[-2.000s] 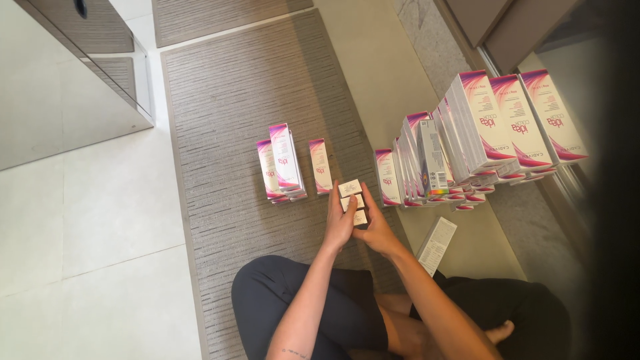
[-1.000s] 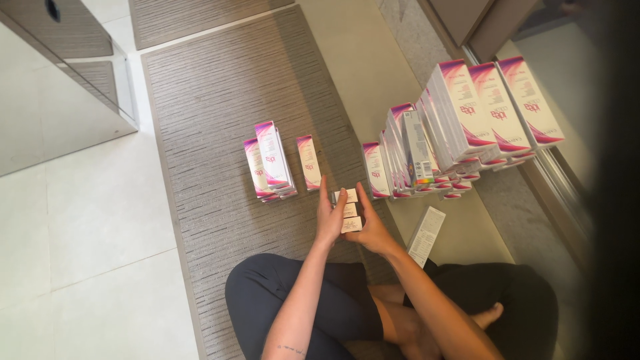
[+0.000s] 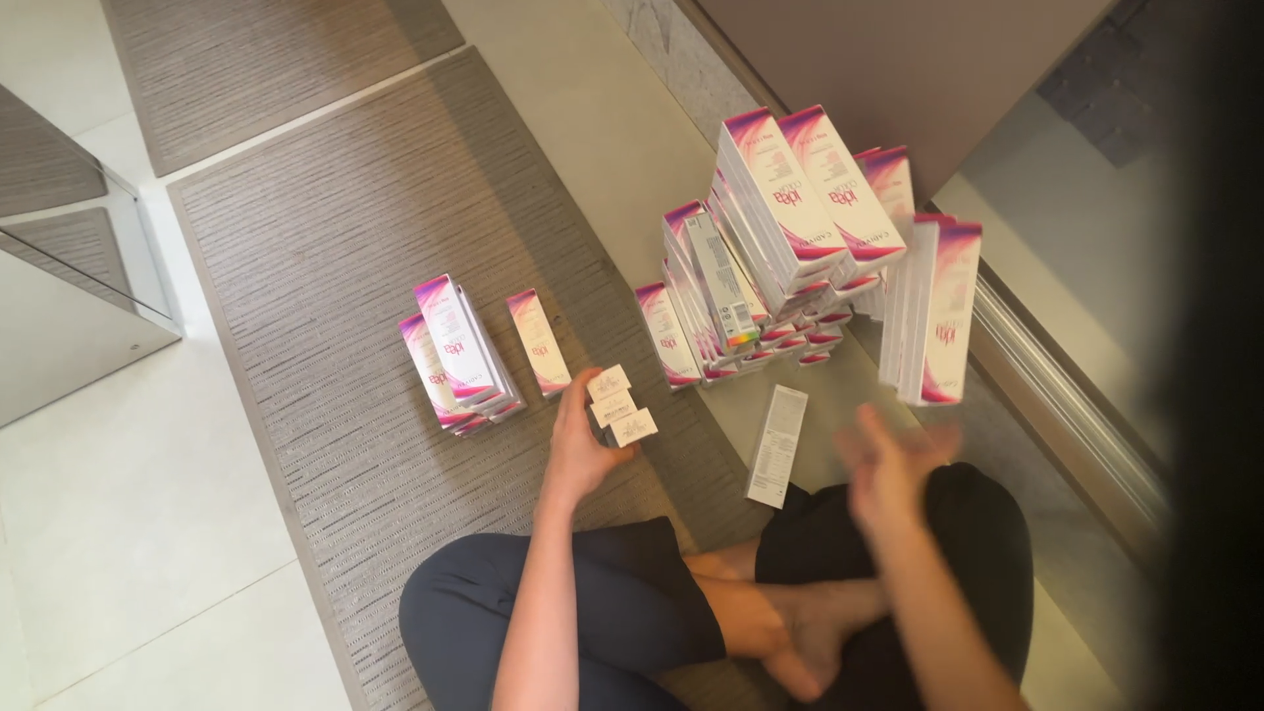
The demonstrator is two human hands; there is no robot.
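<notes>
My left hand point(image 3: 583, 444) grips a stack of three slim cartons point(image 3: 617, 407), their printed white ends facing up. Blurred and with fingers spread, my right hand point(image 3: 889, 459) holds nothing, just below a tilted group of white and pink hair-colour cartons point(image 3: 946, 316). Left of that group rises the big pile of like cartons point(image 3: 790, 197), with a grey-sided carton point(image 3: 719, 281) leaning at its front. One carton point(image 3: 775, 446) lies on the tile between my hands, its text side up. A single carton point(image 3: 538, 341) and a small stack point(image 3: 459, 341) rest on the mat.
My crossed legs point(image 3: 612, 602) are close below the hands. The ribbed mat point(image 3: 346, 227) ends beside the pale tile floor. A metal door track point(image 3: 1066, 385) runs behind the tilted cartons, near a brown panel point(image 3: 889, 59). A mirrored cabinet point(image 3: 69, 276) stands at left.
My right hand has left the three held cartons and moved right. Cartons at the right end of the big pile, upright in line before, now stand apart and tilted, closer to me.
</notes>
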